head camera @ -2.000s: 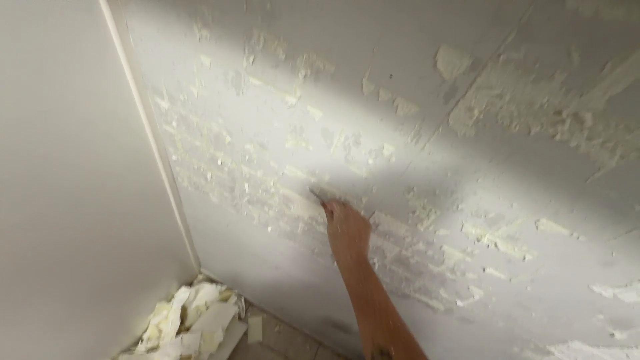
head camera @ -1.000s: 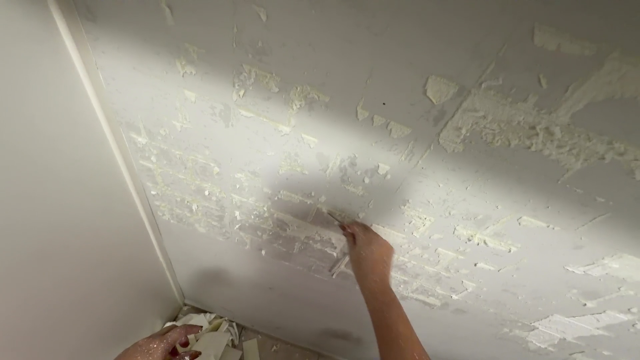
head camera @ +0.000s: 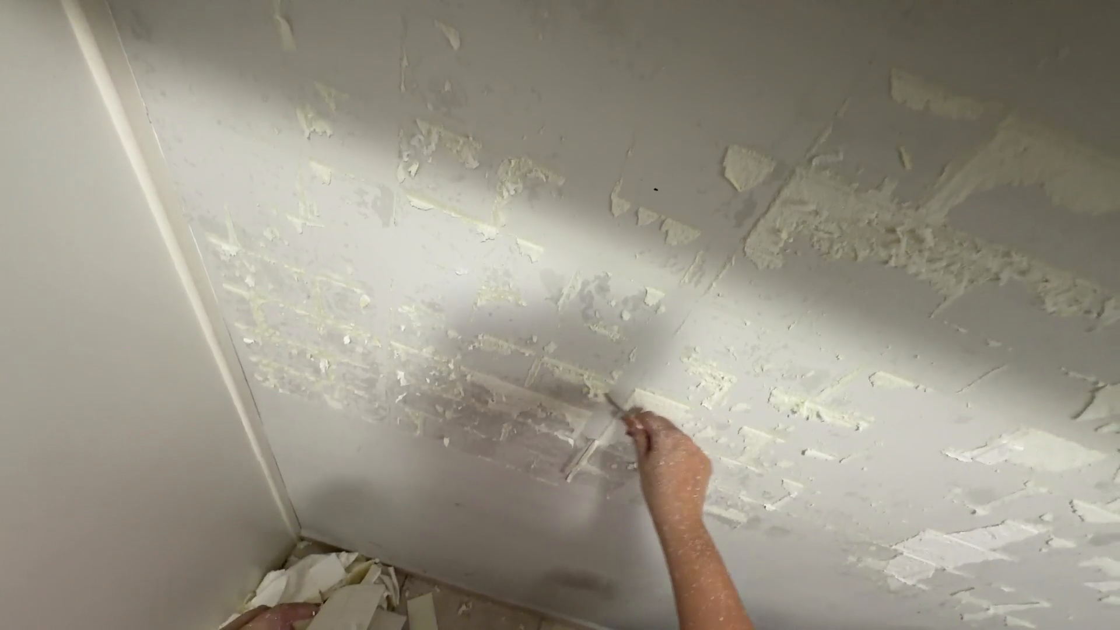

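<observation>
My right hand grips a small thin scraping tool, its tip against the wall. The wall bears ragged patches of pale, torn wallpaper or backing, with a loose strip just left of the hand. At the bottom left edge my left hand is only partly in view, beside a heap of torn scraps. Whether its fingers hold anything is hidden. Pale specks dot the right hand and forearm.
A smooth wall or panel stands at the left, with a light vertical trim in the corner. Tiled floor shows below, with scraps on it. A thick rough patch lies on the upper right of the wall.
My left hand, out of view two seconds ago, has come in at the bottom left. My right hand has kept the tool at the wall and moved somewhat rightward along the patches.
</observation>
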